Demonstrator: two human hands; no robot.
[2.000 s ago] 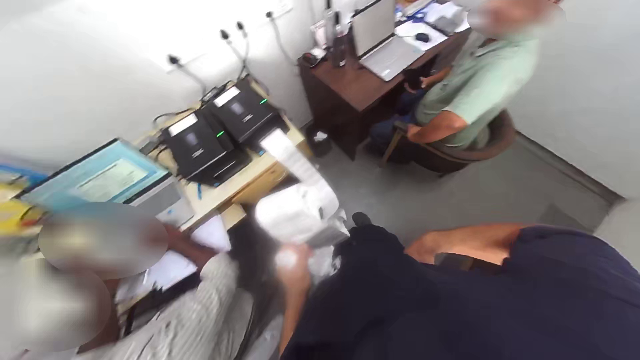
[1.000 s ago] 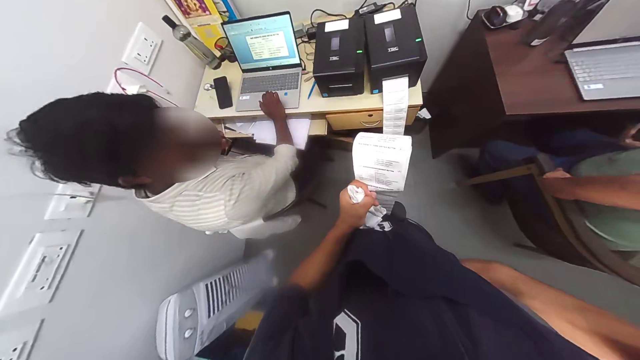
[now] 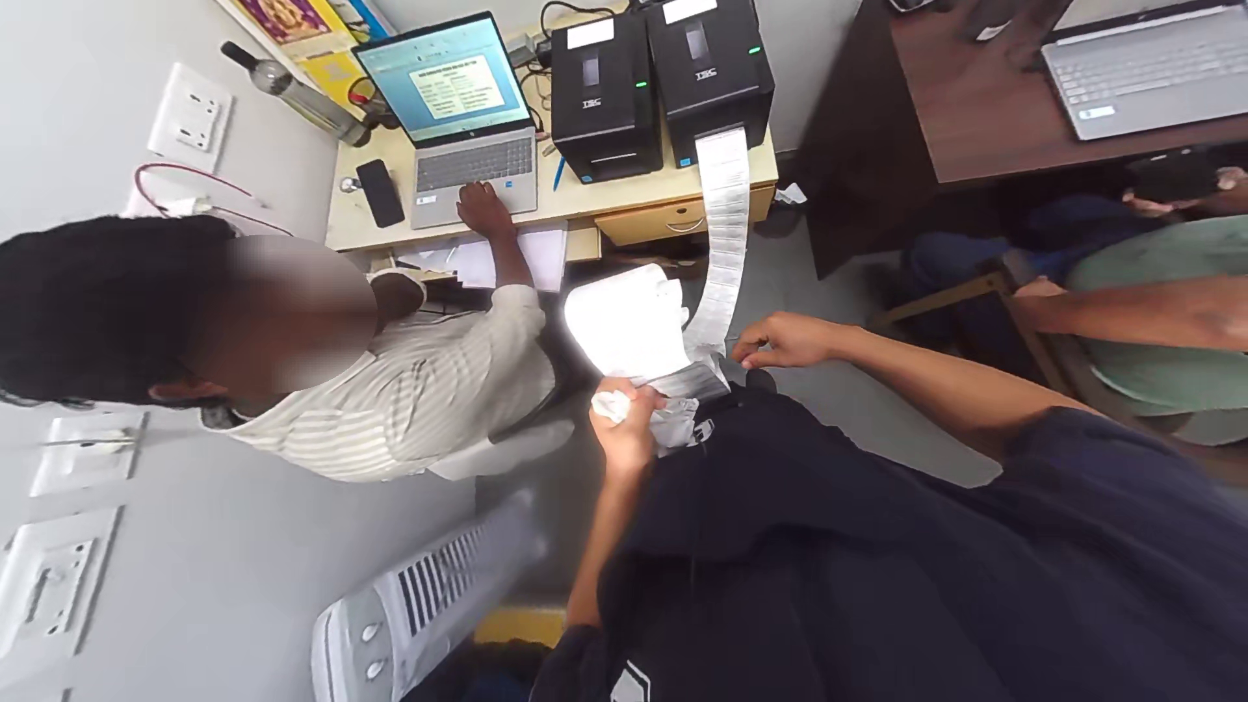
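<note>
My left hand (image 3: 627, 426) is closed on a crumpled bundle of white label paper (image 3: 673, 419) at my waist. A broad glossy white sheet of the paper (image 3: 627, 322) stands up just beyond it. From the right one of two black TSC label printers (image 3: 710, 63) a long printed label strip (image 3: 725, 214) hangs down and curves to the bundle. My right hand (image 3: 788, 339) is just right of the strip's lower end, with fingers bent and nothing seen in it. The other label printer (image 3: 600, 97) stands beside the first on the light wooden desk (image 3: 585, 198).
A co-worker (image 3: 409, 361) sits at left, one hand on a laptop (image 3: 475, 146). A phone (image 3: 379, 193) and a bottle (image 3: 297, 93) are nearby. At right, another person (image 3: 1160, 312) sits by a dark wooden desk (image 3: 955, 107) with a laptop (image 3: 1150, 73). A white appliance (image 3: 419, 595) stands lower left.
My right hand has come into plain sight beside the strip. The broad sheet above my left hand has changed shape and no longer shows its print. The view has shifted a lot since the first frame.
</note>
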